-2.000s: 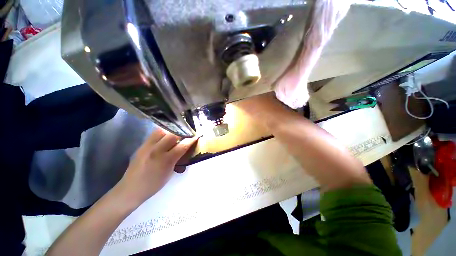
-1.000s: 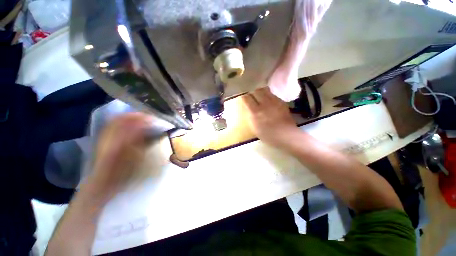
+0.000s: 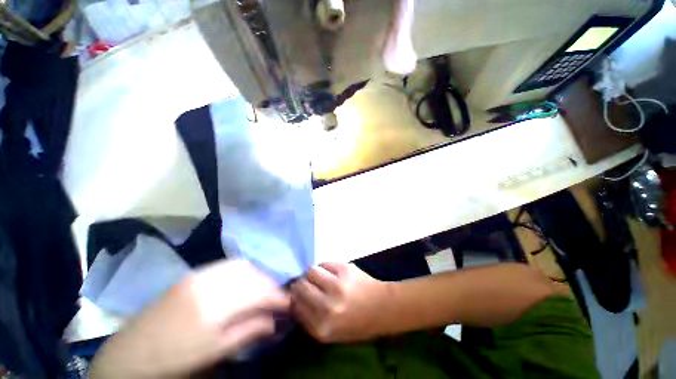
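Note:
A grey-blue piece (image 3: 268, 200) with black fabric (image 3: 199, 159) along its left side lies on the white table, its top end by the presser foot (image 3: 330, 118). My right hand (image 3: 337, 302) grips its lower end at the table's front edge. My left hand (image 3: 222, 307) is blurred and is close beside the right at the same end; its fingertips are curled and its hold is unclear. More black and grey-blue cloth (image 3: 137, 274) lies folded at the left. Black scissors (image 3: 443, 109) lie on the machine bed (image 3: 393, 133) by the pillar.
The sewing machine head (image 3: 474, 29) fills the top, with a pink cloth (image 3: 401, 44) hanging from it and a control panel (image 3: 578, 55) at the right. Green snips (image 3: 535, 111) lie below the panel. A black fabric heap (image 3: 33, 207) is at the far left. A metal bowl (image 3: 647, 196) is at the right.
Both hands have moved from the machine bed to the table's front edge. The grey-blue piece now extends from the needle area toward me. The scissors now show fully, with no hand near them.

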